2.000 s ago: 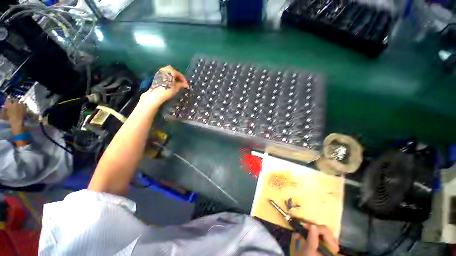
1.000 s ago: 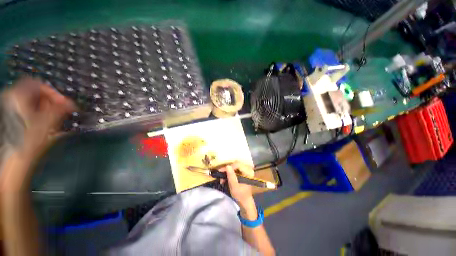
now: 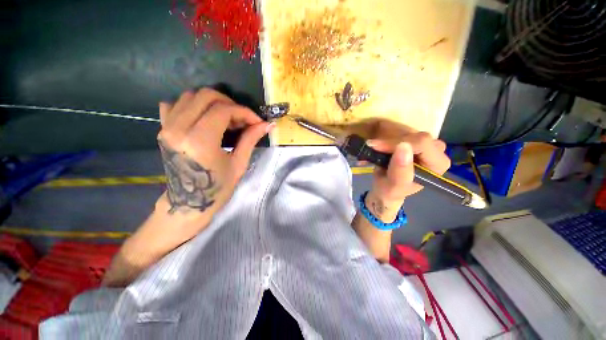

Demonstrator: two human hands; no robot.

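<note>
My left hand (image 3: 206, 136), with a tattoo on its back, pinches a small dark and silver component (image 3: 276, 110) at the near left edge of the pale scorched board (image 3: 399, 60). A thin silvery solder wire (image 3: 80, 111) runs from the left edge of the view to this hand. My right hand (image 3: 405, 156), with a blue bracelet at the wrist, holds the black and yellow soldering iron (image 3: 382, 158). The iron's thin metal tip points left, close to the component; whether they touch is hard to tell. A dark leaf-shaped cluster (image 3: 345, 97) lies on the board.
A pile of red slivers (image 3: 229, 25) lies left of the board. A black fan with a round grille (image 3: 555, 36) is at the upper right, with dark cables (image 3: 505, 109) below it. A blue box (image 3: 502, 166) and a whitish case (image 3: 531, 265) are at the lower right.
The view has moved down and closer over the board. My left hand has come from the tray to the board's edge with the component. The iron tip is now beside it.
</note>
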